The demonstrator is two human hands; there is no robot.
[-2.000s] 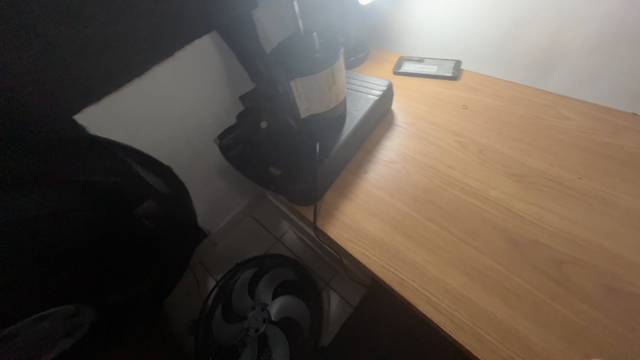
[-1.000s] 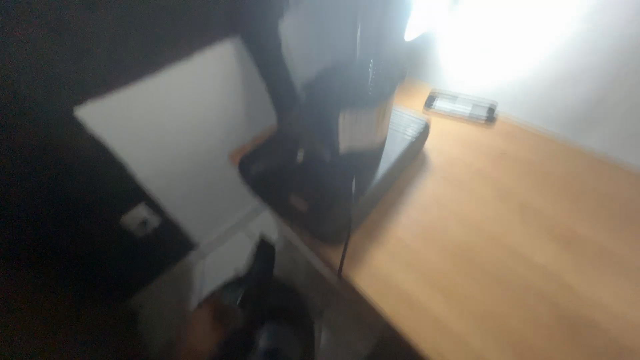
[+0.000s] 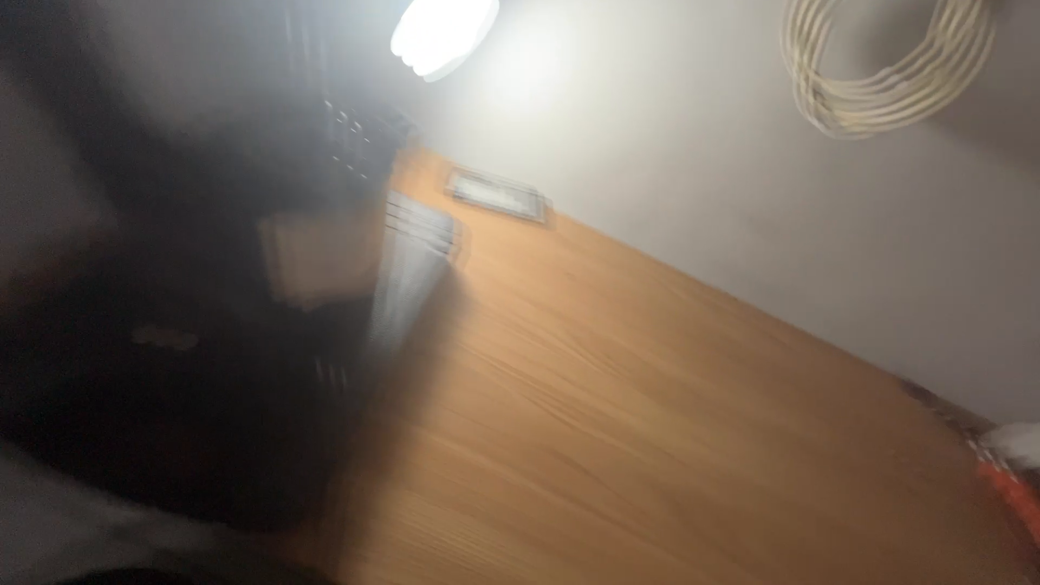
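Neither of my hands shows in the head view. The frame is heavily blurred. On the left of the wooden table stands a dark object with a pale label; its kind cannot be made out. Beside it lies a black case with a ridged end, partly hidden by the dark shapes. A smartphone lies flat near the table's back edge, close to the wall.
A bright white lamp shines at the top. A coil of pale cable hangs against the wall. Something orange-red and a whitish thing are at the right edge.
The view has swung toward the wall and tabletop, blurring. The cable coil has come into view, and the fan at the lower left is no longer recognisable. A blurred hand near the fan a second ago is gone.
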